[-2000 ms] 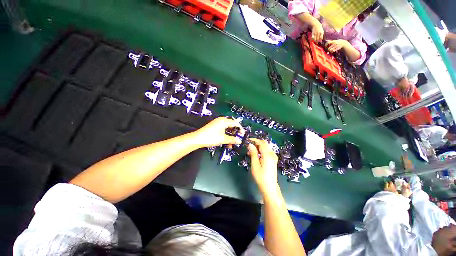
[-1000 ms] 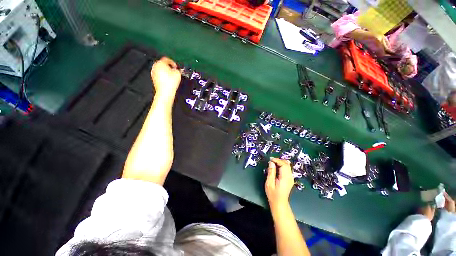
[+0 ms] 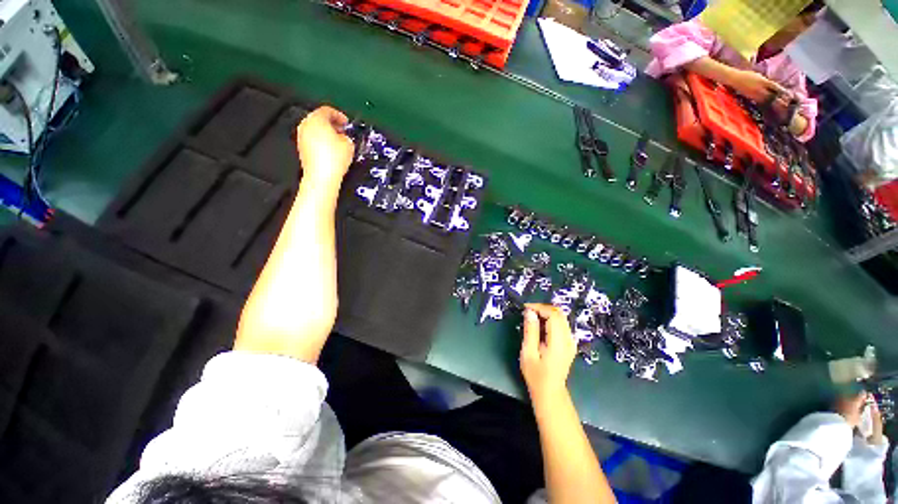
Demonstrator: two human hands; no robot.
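Band modules with black centres and silver-white tabs [image 3: 450,198] lie in rows on the far right part of the black compartment tray [image 3: 384,285]. My left hand [image 3: 325,143] is at the tray's far edge, its fingertips at a module [image 3: 360,141] at the left end of the rows; whether the fingers still grip it is hidden. My right hand [image 3: 547,340] is at the near edge of the loose heap of black-and-silver parts [image 3: 492,276], thumb and finger together; a small dark piece seems to show at the fingertips, too small to tell. A line of small parts [image 3: 576,241] lies behind the heap.
A white block [image 3: 695,300] with a red stick [image 3: 738,278] and a black box [image 3: 788,331] stand right of the heap. Black straps [image 3: 593,148] lie mid-bench. Red-orange trays [image 3: 724,123] and a white sheet [image 3: 581,57] are beyond. People work across and at right.
My left hand has moved from over the heap to the tray's far edge. My right hand has stayed by the heap, slightly nearer me. The view has shifted left.
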